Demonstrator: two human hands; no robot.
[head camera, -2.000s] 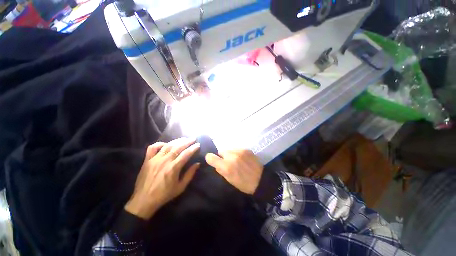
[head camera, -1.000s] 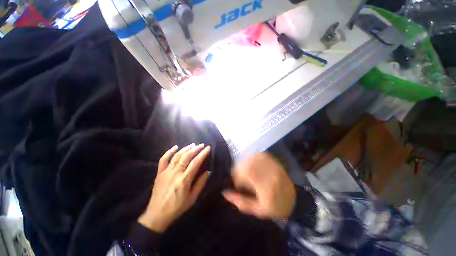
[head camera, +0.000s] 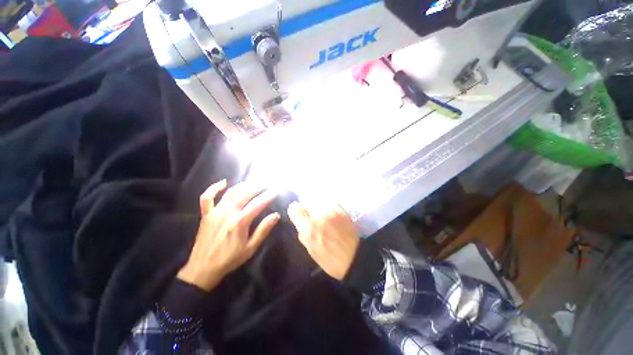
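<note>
A large black fabric (head camera: 104, 180) fills the left side and drapes down the front. A white sewing machine (head camera: 291, 48) with a blue stripe and "JACK" lettering stands above it; glare hides the needle area. My left hand (head camera: 225, 236) lies on the fabric with its fingers spread, fingertips just in front of the glare. My right hand (head camera: 326, 236) is beside it at the table's front edge, thumb and fingertips at the fabric's edge. It seems to hold the fabric edge, but glare washes out the fingertips.
A dark tool with a yellow-green end (head camera: 423, 97) lies on the machine bed (head camera: 378, 139), near a pink-red item (head camera: 362, 71). A ruler scale (head camera: 430, 156) runs along the front edge. A green basket (head camera: 562, 144) with clear plastic stands at the right. Brown material (head camera: 503, 229) lies below.
Since one second ago, my right hand has moved up and left to the fabric edge near the glare, beside my left hand. My left hand has moved slightly forward and left.
</note>
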